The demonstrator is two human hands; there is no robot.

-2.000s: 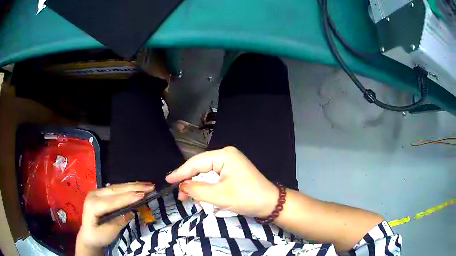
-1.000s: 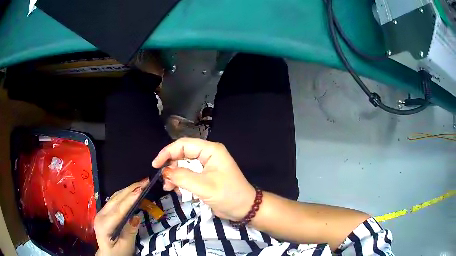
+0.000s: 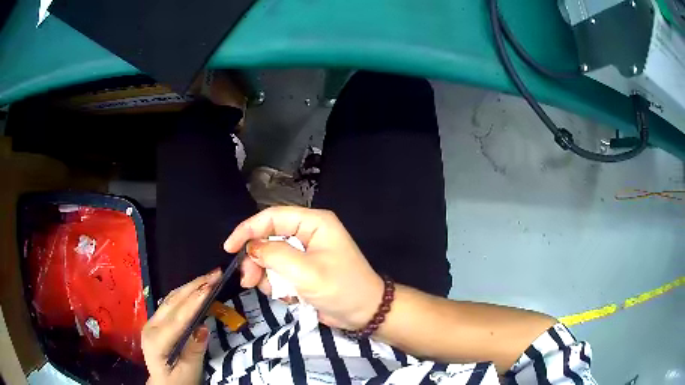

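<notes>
A thin dark display panel (image 3: pixel 201 314) is seen nearly edge-on over my lap, tilted up to the right. An orange flex cable (image 3: pixel 227 316) shows on its right side. My left hand (image 3: pixel 174 323) grips the panel's lower part between fingers and thumb. My right hand (image 3: pixel 309 259), with a dark red bead bracelet, is at the panel's upper end. It pinches a crumpled white wipe (image 3: pixel 281 280), partly hidden by the fingers. The panel's faces are mostly hidden.
A black tray (image 3: pixel 140 248) with red film-wrapped material (image 3: pixel 86 278) stands at the left beside my leg. The green bench (image 3: pixel 360 37) crosses the top, with a black mat (image 3: pixel 154 34) overhanging. Grey equipment (image 3: pixel 617 41) and a hanging black cable (image 3: pixel 535 124) are upper right.
The panel has turned steeper since two seconds ago. My right hand has moved left and slightly up with the wipe. Over the last second both hands have hardly moved.
</notes>
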